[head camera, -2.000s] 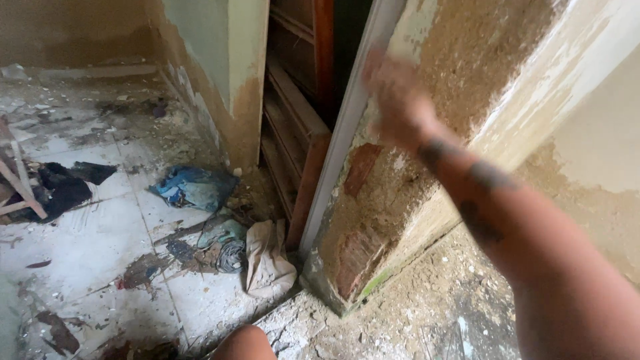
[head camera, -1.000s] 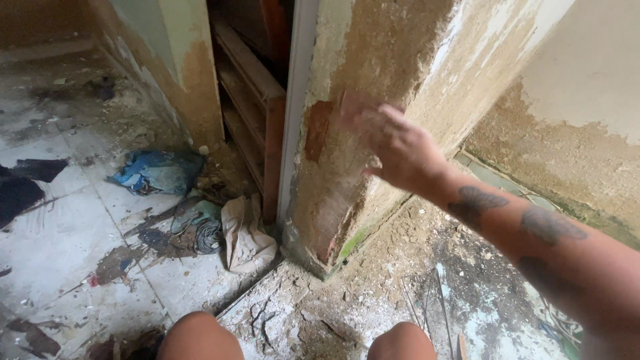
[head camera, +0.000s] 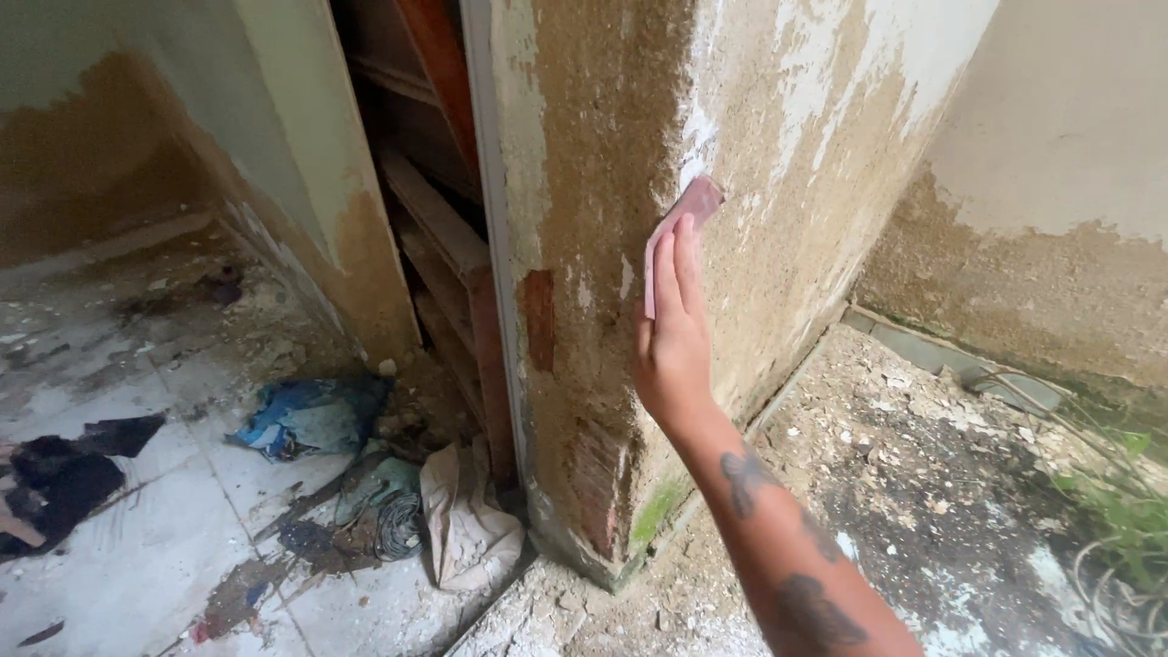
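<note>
My right hand (head camera: 677, 333) presses a folded pinkish sheet of sandpaper (head camera: 693, 203) flat against the corner of a worn plaster wall (head camera: 611, 119). The fingers point up, and the sheet bends around the wall's edge. Brown bare plaster shows on both faces of the corner, with white paint remnants on the right face and an exposed reddish patch (head camera: 538, 319) to the left of the hand. My left hand is not in view.
A wooden shelf unit (head camera: 484, 338) stands in the opening left of the wall. A blue plastic bag (head camera: 310, 415), a beige cloth (head camera: 464, 525) and dark cloth (head camera: 68, 479) lie on the dirty tiles. Plaster debris (head camera: 876, 438) and green plants (head camera: 1127, 529) are at the right.
My right hand was blurred high by the door frame, then over the wall's left face; now it is at the corner edge. The view has shifted.
</note>
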